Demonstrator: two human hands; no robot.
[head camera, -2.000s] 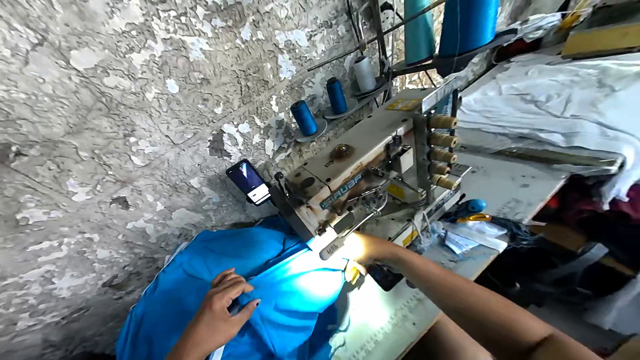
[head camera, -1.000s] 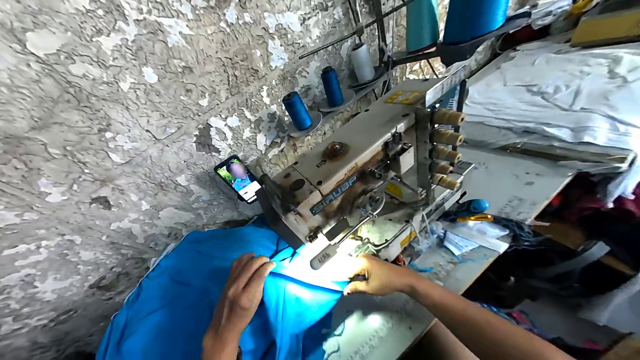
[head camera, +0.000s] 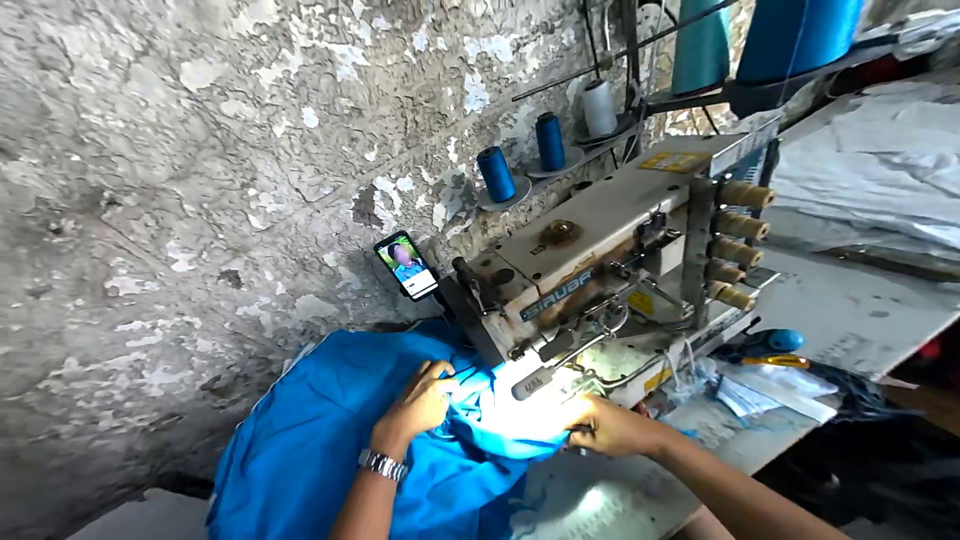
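Observation:
Blue fabric (head camera: 322, 427) lies bunched at the needle end of a Siruba industrial sewing machine (head camera: 600, 247), under a bright work light. My left hand (head camera: 421, 401), with a metal-band wristwatch (head camera: 383, 464) on the wrist, grips a gathered fold of the fabric left of the needle area. My right hand (head camera: 604, 426) pinches the fabric's edge at the right side of the lit area. The glare hides the presser foot and the needles. Part of the fabric falls in folds between my forearms.
A phone (head camera: 406, 265) stands in a holder against the peeling wall (head camera: 187, 187). Blue thread spools (head camera: 496, 175) and large thread cones (head camera: 799, 37) are behind the machine. White cloth (head camera: 870, 157), an orange-handled tool (head camera: 776, 361) and scraps (head camera: 742, 394) lie on the right.
My left hand has moved up and right toward the needle area and now grips bunched fabric. The fabric between my hands has become more gathered. The phone's screen picture differs from two seconds ago.

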